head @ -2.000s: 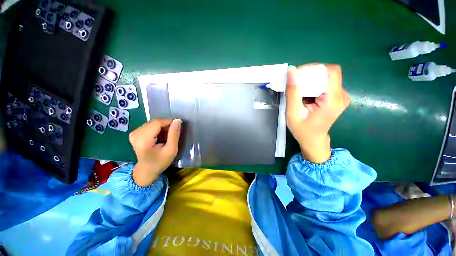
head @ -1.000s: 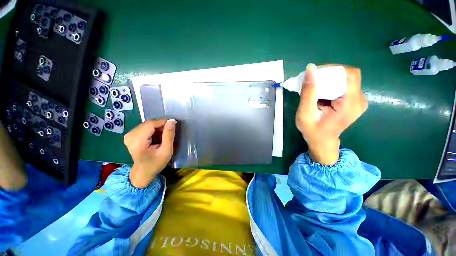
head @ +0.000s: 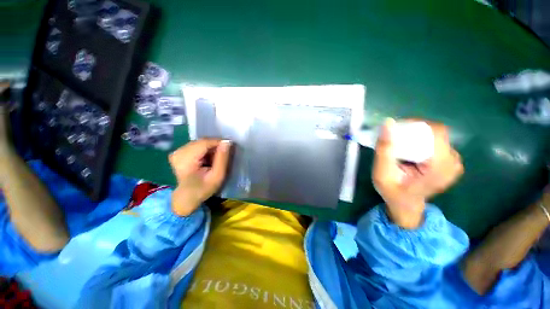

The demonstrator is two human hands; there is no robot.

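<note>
A dark grey back panel [head: 295, 157] lies on a white backing sheet [head: 271, 93] in front of me, with shiny clear film [head: 241, 175] over its left part. My left hand [head: 202, 169] has its thumb and finger pinched together at the film near the panel's left side; it seems to hold the film. My right hand [head: 416, 166] is shut on a white glue bottle [head: 412, 140]. The bottle's blue tip is at the panel's upper right, beside the camera spot. The picture is blurred.
A black parts tray [head: 123, 78] with many lens pieces stands at the left. Several loose lens pieces [head: 160, 107] lie beside it. Two more white bottles [head: 523, 81] lie at the far right. Other people's forearms show at the left [head: 30, 205] and right edges.
The bottle tip has moved down the panel's right edge, below the camera spot. My left hand stays at the film. The whole view has shifted, and forearms have come in at both sides.
</note>
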